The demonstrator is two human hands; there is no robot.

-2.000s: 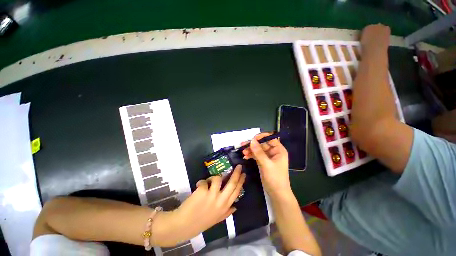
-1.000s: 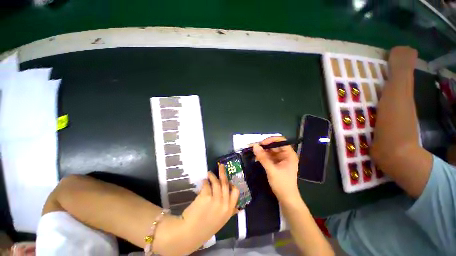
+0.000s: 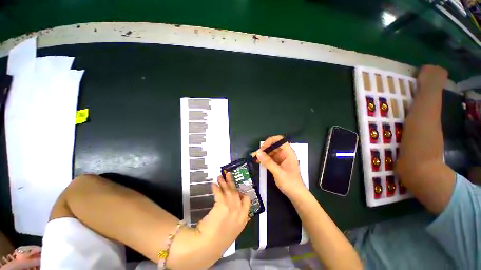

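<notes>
A black phone unit (image 3: 245, 185) with its green and silver circuit board showing lies tilted in front of me. My left hand (image 3: 229, 205) rests on its left side and holds it. My right hand (image 3: 280, 164) holds black tweezers (image 3: 273, 146), with the tip by the unit's upper right edge. The tip is too small to show if it touches or grips anything. A white liner strip (image 3: 221, 126) with a column of grey stepped adhesive pieces (image 3: 197, 139) lies to the left. A black adhesive sheet (image 3: 285, 221) on white backing lies to the right, partly under my right hand.
A smartphone (image 3: 339, 161) lies flat beside a white compartment tray (image 3: 362, 132) with red-and-black parts (image 3: 374, 133). A neighbour's arm (image 3: 424, 137) reaches over the tray. White paper sheets (image 3: 42, 147) with a yellow tab (image 3: 82, 116) lie left. A pink fan (image 3: 23, 259) shows lower left. The pale bench edge (image 3: 158, 36) runs behind.
The camera view has shifted, so the bench things sit further right. The unit has turned more upright under my left hand. My right hand still holds the tweezers near its upper edge.
</notes>
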